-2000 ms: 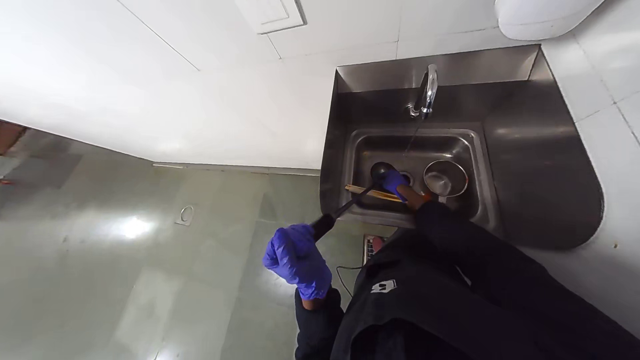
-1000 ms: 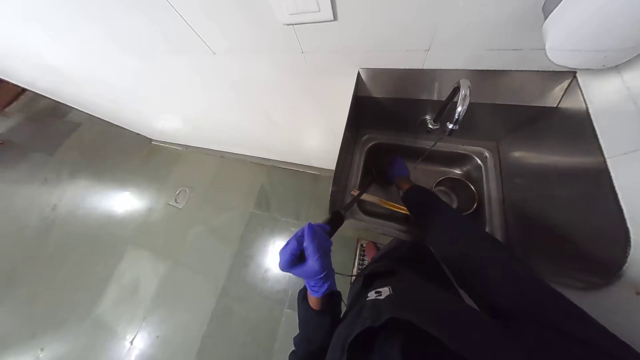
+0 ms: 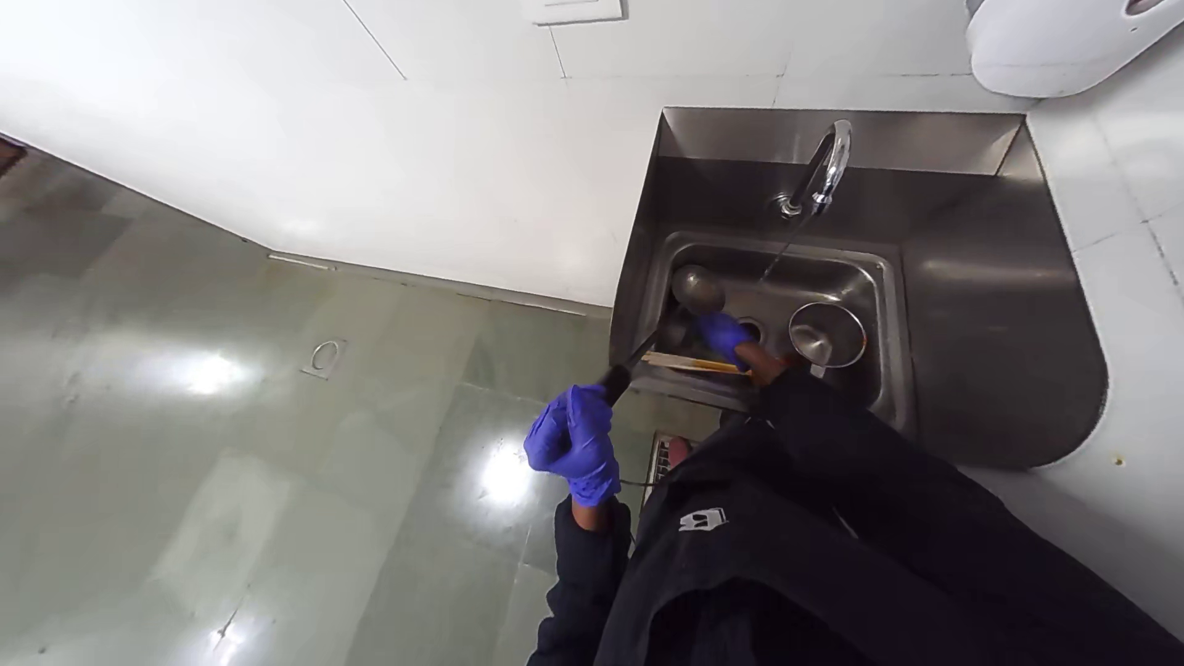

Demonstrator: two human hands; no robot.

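Note:
My left hand [image 3: 575, 442], in a blue glove, is closed on the black handle [image 3: 614, 381] of a long utensil that reaches over the near left edge of the stainless steel sink [image 3: 902, 314]. A round metal ladle bowl [image 3: 698, 289] lies at the basin's left side; whether it belongs to that handle I cannot tell. My right hand [image 3: 726, 339], gloved too, is down in the basin below the ladle bowl, its fingers blurred and their hold unclear. Near it, light wooden sticks [image 3: 689, 362] lie along the basin's front. A round metal pot [image 3: 828, 335] with a small ladle [image 3: 814, 346] in it sits on the right.
A chrome faucet [image 3: 832, 166] stands behind the basin, with a thin stream of water below it. The steel drainboard [image 3: 1004, 324] extends to the right. A white wall [image 3: 416, 166] rises at the left and back, and a white dispenser [image 3: 1064, 46] hangs at top right.
The round metal ladle bowl now shows plainly at the basin's left. My right hand has shifted toward the basin's front compared with one second ago. My left hand still grips the handle.

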